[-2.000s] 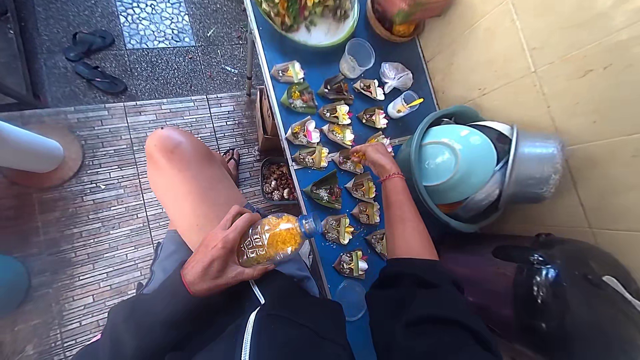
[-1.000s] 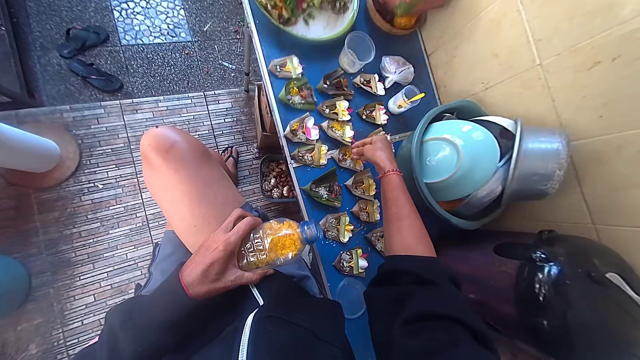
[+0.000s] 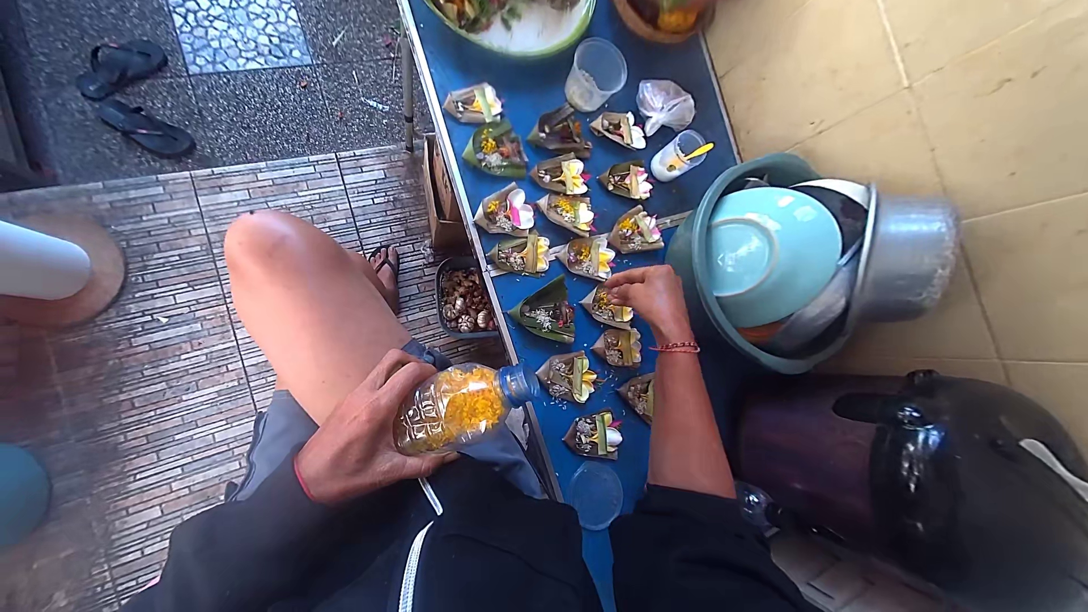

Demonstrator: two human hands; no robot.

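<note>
My left hand (image 3: pixel 365 433) is wrapped around a clear plastic bottle (image 3: pixel 455 408) of yellow petals, lying tilted with its blue neck toward the table. Over a leaf-cone offering (image 3: pixel 608 308) with yellow petals hangs my right hand (image 3: pixel 650 297), its fingertips bunched; whether they pinch anything is too small to tell. Rows of similar folded-leaf offerings cover the blue table (image 3: pixel 544 476), several holding white and pink blossoms. A greener leaf cone (image 3: pixel 546 311) with white grains lies left of the right hand, and a cone with yellow-centred blossoms (image 3: pixel 588 257) lies just above it.
A clear plastic cup (image 3: pixel 595 75), a small cup with a yellow spoon (image 3: pixel 680 157), a plastic bag (image 3: pixel 665 105) and a green-rimmed basin (image 3: pixel 510 51) stand farther up. Right of the table are a tub (image 3: pixel 705 280) of bowls and a dark rounded appliance (image 3: pixel 850 459). Another person's hand shows at the top.
My right hand has moved slightly down the rows, from beside one offering to over the one below it. My left hand still holds the bottle.
</note>
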